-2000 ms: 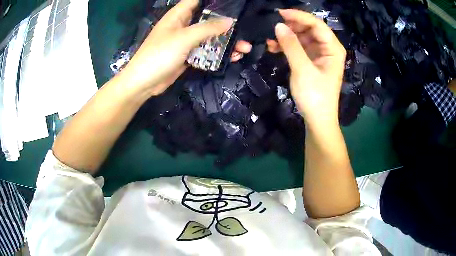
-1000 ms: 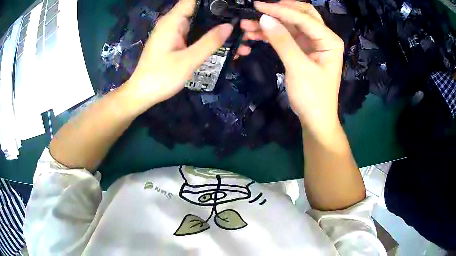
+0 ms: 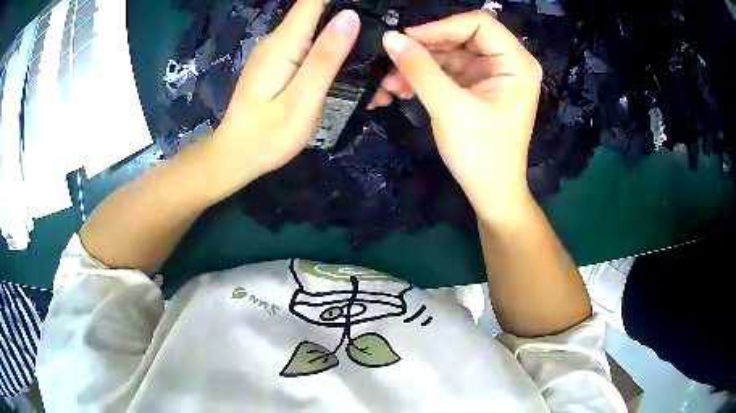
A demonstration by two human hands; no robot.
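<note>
A keypad phone (image 3: 341, 113) is held at the top centre, tilted, its pale key grid at the lower end and its black part above. My left hand (image 3: 270, 101) is closed around it from the left, thumb along its face. My right hand (image 3: 476, 105) is at its upper right side, thumb and index fingertips close together at the phone's edge. Whether they pinch a small black piece cannot be told. The phone's top end is partly hidden by my fingers and the picture's edge.
A large heap of black pieces (image 3: 355, 198) with shiny glints lies under and around both hands on the green bench mat (image 3: 621, 202). White sheets with a faint grid (image 3: 89, 105) lie at the left. Dark clothing of a person (image 3: 678, 314) shows at the right, striped cloth at the lower left.
My right hand has come left from beside the phone to its upper edge. The phone has moved a little down, and my left thumb has shifted up it. The checked cloth at right has gone.
</note>
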